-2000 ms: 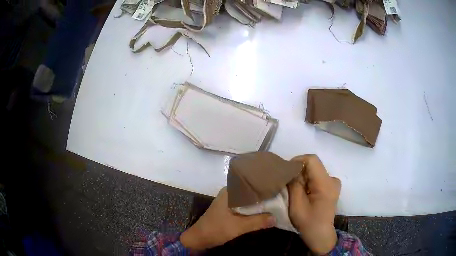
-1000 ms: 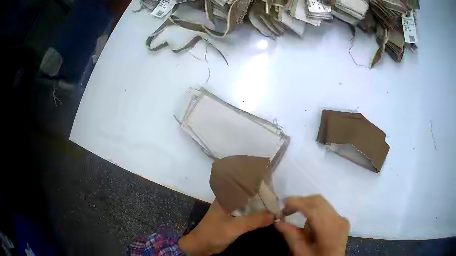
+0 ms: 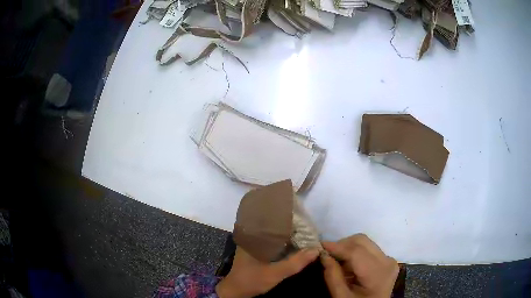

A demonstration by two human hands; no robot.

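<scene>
A partly turned pocket flap [image 3: 265, 218], brown outside with pale fabric showing at its opening, is held between both hands at the table's front edge. My left hand [image 3: 262, 273] holds it from below, with the thumb on the pale part. My right hand [image 3: 361, 265] pinches its lower right edge with thumb and fingertips. A loose stack of pale unturned pocket flaps [image 3: 256, 145] lies just beyond the held piece. A turned brown pocket flap [image 3: 404, 139] lies to the right, its pale inside showing along the lower edge.
Tied bundles [image 3: 303, 14] with white tickets line the far side of the white table [image 3: 477, 221]. A wavy fabric tie strip [image 3: 192, 58] lies at the far left. Loose threads lie on the table. Dark blue cloth is beyond the left edge.
The held flap has moved left, and its brown part now bulges leftward with more pale fabric showing. My right hand has shifted down to the lower edge. The view has shifted slightly.
</scene>
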